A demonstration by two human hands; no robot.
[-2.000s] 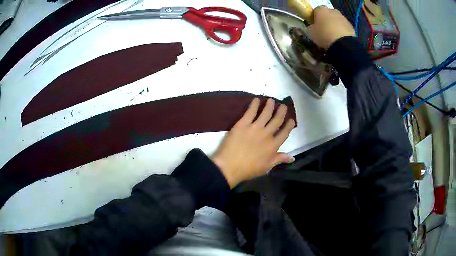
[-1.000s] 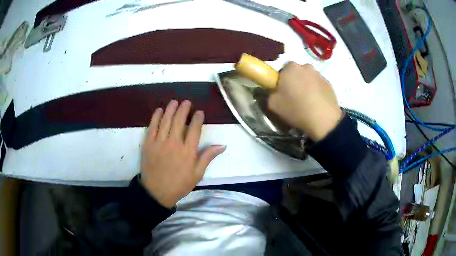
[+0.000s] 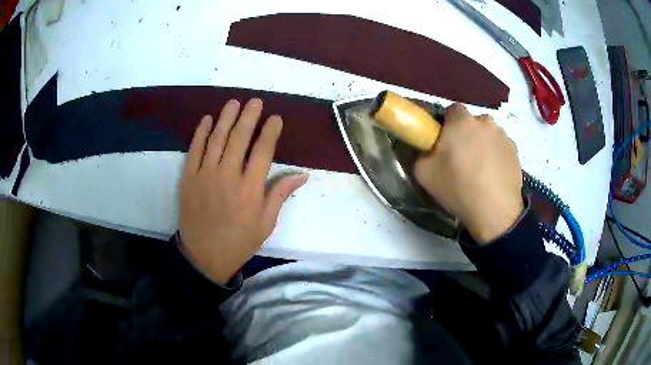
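Note:
A long curved maroon piece [image 3: 307,135] lies on a dark green-grey interlining strip [image 3: 93,128], which shows at its left end and along the edges. My left hand [image 3: 232,182] lies flat on the maroon piece with fingers spread, holding nothing. My right hand [image 3: 471,167] grips the steam iron [image 3: 382,160] by its yellow wooden handle. The iron rests over the right part of the maroon piece, its tip at the piece's upper edge, and hides the piece's right end. A second, shorter maroon piece [image 3: 371,50] lies behind.
Red-handled shears [image 3: 539,82] lie at back right, beside a dark grey flat plate [image 3: 582,103]. A blue hose [image 3: 560,210] runs right of the iron. A dark piece [image 3: 11,93] lies at the far left. The white table's front edge [image 3: 357,259] is near my body.
Over the last second the view has shifted left. Earlier, the iron came from the table's right side onto the maroon piece, and my left hand moved left along the piece.

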